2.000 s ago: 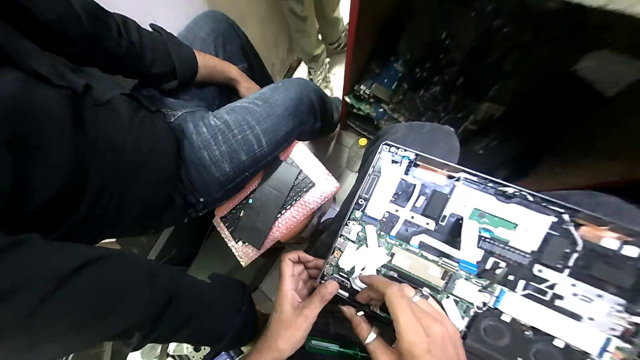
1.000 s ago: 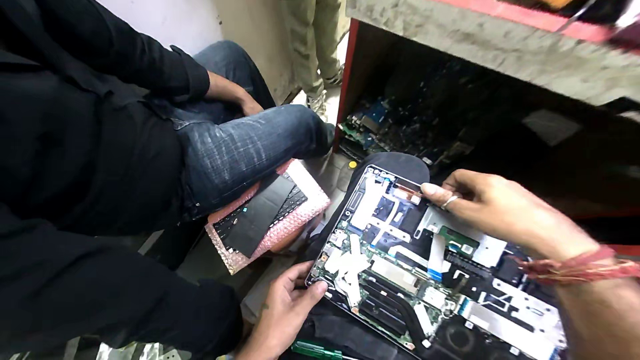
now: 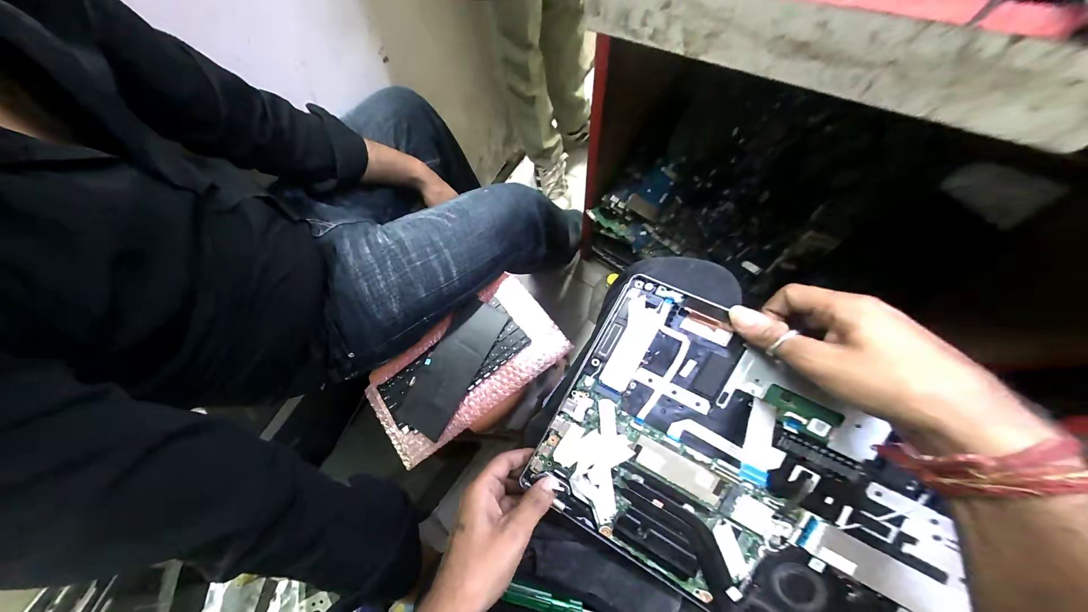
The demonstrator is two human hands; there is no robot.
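Note:
An opened laptop base (image 3: 697, 374) with bare circuitry lies tilted across the lap in the head view. My left hand (image 3: 501, 518) grips its near left corner, thumb on top and fingers at the edge. My right hand (image 3: 833, 340), with a ring and a red wrist thread, pinches the far edge between thumb and fingers. Between the hands are white flat ribbon cables (image 3: 629, 348), white tape strips (image 3: 595, 459) and a green circuit board (image 3: 803, 408). The round cooling fan (image 3: 786, 586) shows at the bottom edge.
At the left sits a person in a black shirt and jeans (image 3: 442, 246). Beside their knee, a laptop keyboard (image 3: 506, 348) lies on pink bubble wrap (image 3: 544, 365) under a dark flat panel (image 3: 450, 365). Circuit boards (image 3: 646, 204) fill a shelf under a worn counter (image 3: 816, 64). A green-handled tool (image 3: 540, 597) is below.
My right hand has moved from the laptop base's near left part to its far edge. My left hand stays at the near left corner. The view has shifted to show more of the counter.

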